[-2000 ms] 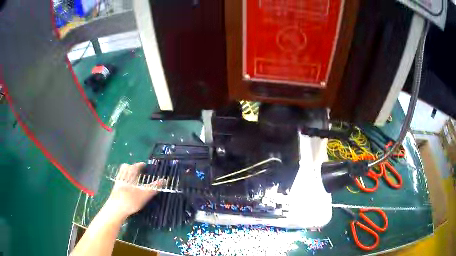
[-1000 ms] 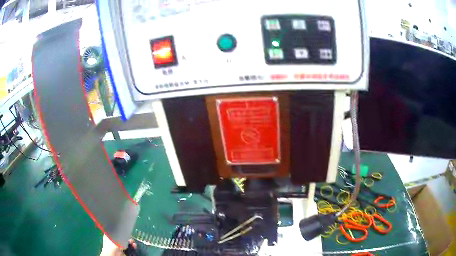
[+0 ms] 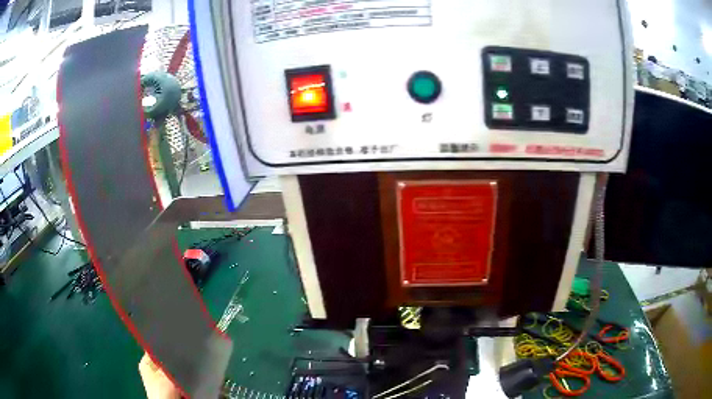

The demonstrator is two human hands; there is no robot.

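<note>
My left hand shows only in part at the bottom left edge, mostly behind the lower end of a wide grey curved band with red edges; its fingers and grip are hidden. My right hand is out of the picture. A comb-like strip of terminals runs from near the band's lower end to the right along the bottom edge. The crimping applicator sits dark under the press, cut off by the bottom edge. The crimping machine fills the middle, with a red warning plate on its front.
The control panel has a lit red switch and a green button. A black lamp head hangs right of the applicator. Orange-handled scissors and tangled yellow pieces lie on the right. Dark pieces lie at left. A fan stands behind.
The view has tilted up from the applicator to the control panel, then shifted left. My left hand, earlier at the terminal strip, now shows behind the grey band's lower end.
</note>
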